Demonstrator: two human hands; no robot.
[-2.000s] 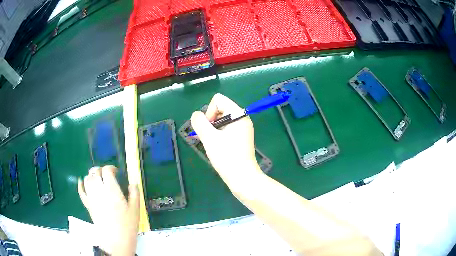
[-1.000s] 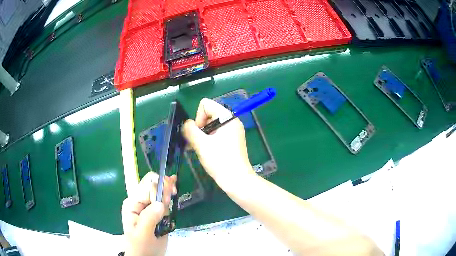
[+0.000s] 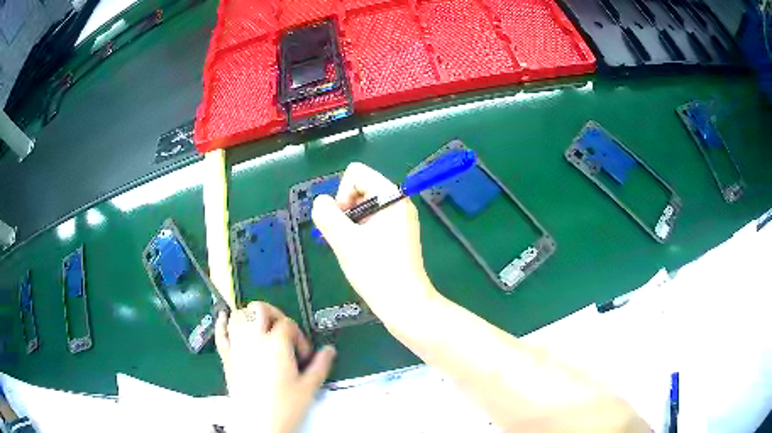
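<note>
My right hand [image 3: 372,241] holds a dark-barrelled marker pen with a blue cap [image 3: 440,172], its blue tip low over a grey phone middle frame [image 3: 302,262] lying on the green belt. My left hand [image 3: 269,359] is at the lower end of another frame [image 3: 261,250], beside the yellow-white strip [image 3: 217,224]. This frame lies flat, with a blue film patch on its upper part. Its lower end is hidden under my left fingers, so I cannot tell if they grip it. My left thumb is spread to the right.
More frames lie on the green belt [image 3: 406,338] to the left [image 3: 151,287] and right [image 3: 542,227]. Behind are a red tray [image 3: 398,55] with dark assemblies [image 3: 313,72] and a black tray [image 3: 656,34]. A blue pen [image 3: 675,396] lies on the white near edge.
A second ago my left hand held a frame on edge; no frame is held upright now, and that hand is low at the belt. The frames on the belt have shifted right. My right hand keeps the pen.
</note>
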